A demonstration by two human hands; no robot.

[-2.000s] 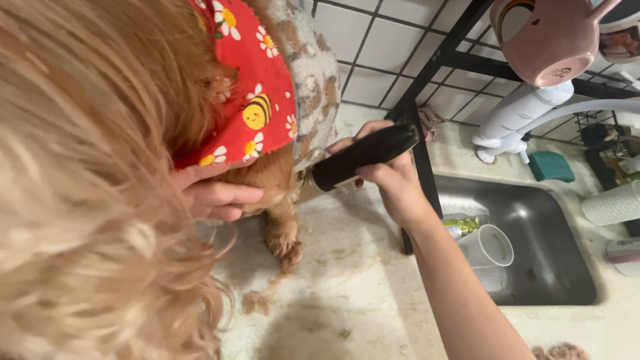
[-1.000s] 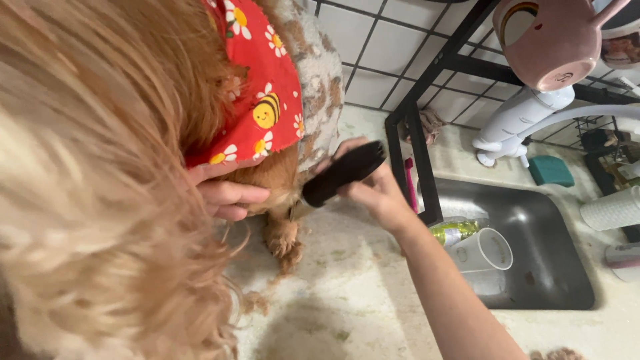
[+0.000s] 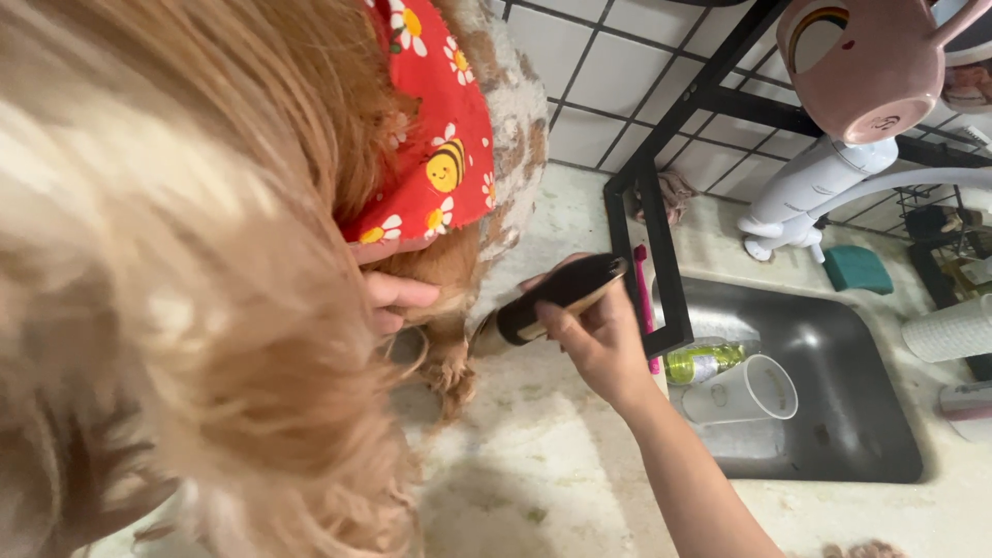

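A long-haired tan dog (image 3: pixel 256 194) wearing a red bandana (image 3: pixel 453 163) with daisies and a bee, over a grey patterned garment (image 3: pixel 518 132), is on the stone counter. My right hand (image 3: pixel 585 318) grips black cordless hair clippers (image 3: pixel 559 298), their blurred head beside the dog's front leg, just above the paw (image 3: pixel 452 380). My left hand (image 3: pixel 395 291) is at the upper part of that leg, under the bandana's edge. Its fingers lie against the fur, and the rest of it is hidden behind the dog's hair.
A black metal rack (image 3: pixel 674 256) stands beside the steel sink (image 3: pixel 845 442), which holds a plastic cup (image 3: pixel 740 391) and a green bottle (image 3: pixel 701 360). A pink toothbrush (image 3: pixel 643 298), a white faucet (image 3: pixel 814 186), a teal sponge (image 3: pixel 858 269) and a hanging pink mug (image 3: pixel 864 66) are nearby.
The clippers have tilted and shifted in my right hand's grip, their head now lower by the dog's leg near the paw. My left hand remains at the upper leg.
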